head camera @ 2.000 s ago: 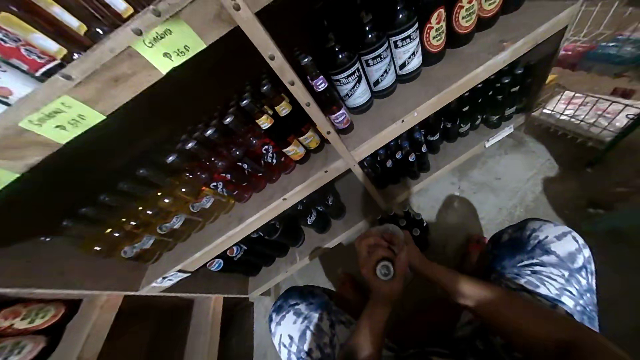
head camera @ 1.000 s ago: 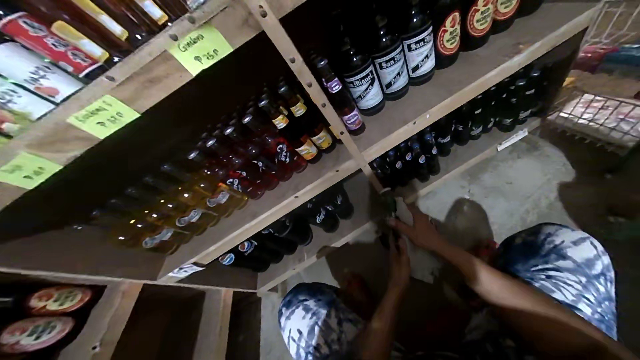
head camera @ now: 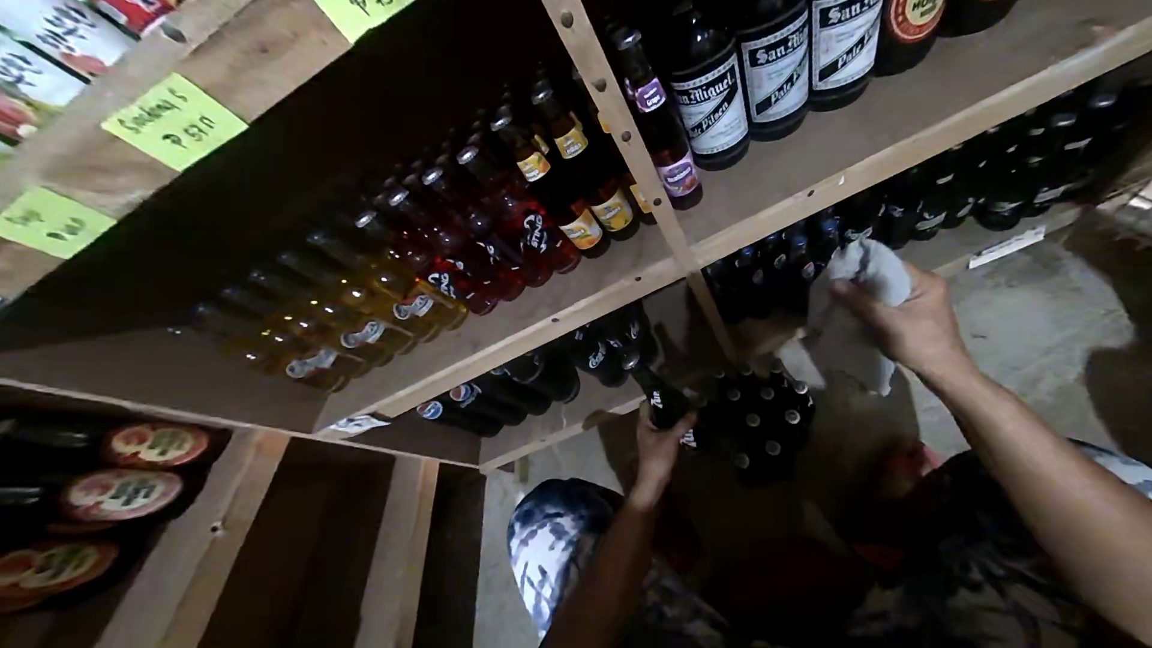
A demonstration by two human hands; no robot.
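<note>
My left hand (head camera: 660, 450) is closed around a dark glass soda bottle (head camera: 664, 400), which is tilted with its capped neck toward the lower shelf. Several dark bottles lie and stand on that shelf just beyond its neck. In my right hand (head camera: 909, 315), raised higher at the right, is a crumpled pale cloth (head camera: 871, 274); part of it hangs below the fingers. Between the two hands, a tight group of capped dark bottles (head camera: 765, 418) stands low on the floor.
A wooden shelf unit (head camera: 540, 324) runs across the view. Its upper level holds yellow and red drink bottles (head camera: 414, 306) and large San Miguel beer bottles (head camera: 711, 108). More dark bottles (head camera: 936, 198) fill the lower right. Round-labelled bottles (head camera: 121, 495) lie at the left. Patterned shorts cover my knees.
My hands were together one second ago and are now apart. The right hand has moved up and right with the cloth; the left holds the bottle near the lower shelf.
</note>
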